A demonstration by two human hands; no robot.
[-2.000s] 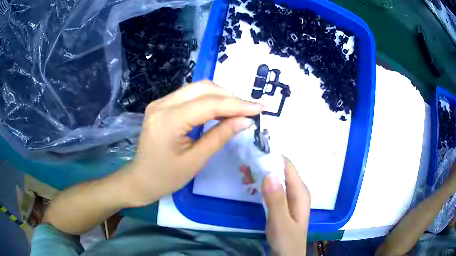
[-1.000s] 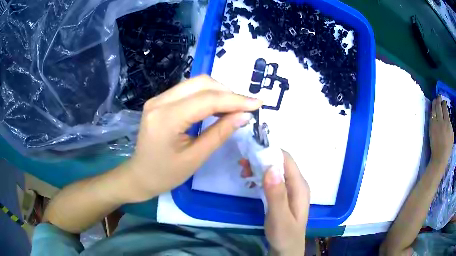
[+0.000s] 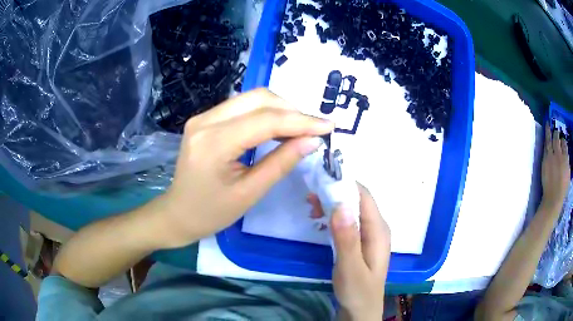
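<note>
My left hand point(image 3: 232, 157) pinches a black moulded shot point(image 3: 344, 100) between thumb and forefinger over the blue tray point(image 3: 460, 125). The shot's rounded tabs and small open frames point away from me, on a thin angular runner. My right hand point(image 3: 361, 251) is closed around white-wrapped nippers point(image 3: 327, 182). Their short silver jaws are just below my left fingertips, at the dark lower end of the runner. Whether the jaws touch it is unclear. Cut black parts point(image 3: 377, 37) are heaped on the white liner point(image 3: 383, 188) at the tray's far end.
A clear plastic bag point(image 3: 75, 94) with black mouldings point(image 3: 195, 63) lies left of the tray. A white pad point(image 3: 496, 175) is under and right of it. Another person's hand point(image 3: 555, 166) is at a second blue tray point(image 3: 558, 113) at the far right. A curved black part point(image 3: 529, 47) lies beyond.
Both hands stay nearly in place over the tray, with the shot tilting slightly. The other person's arm has come up to the second tray since the earliest frame.
</note>
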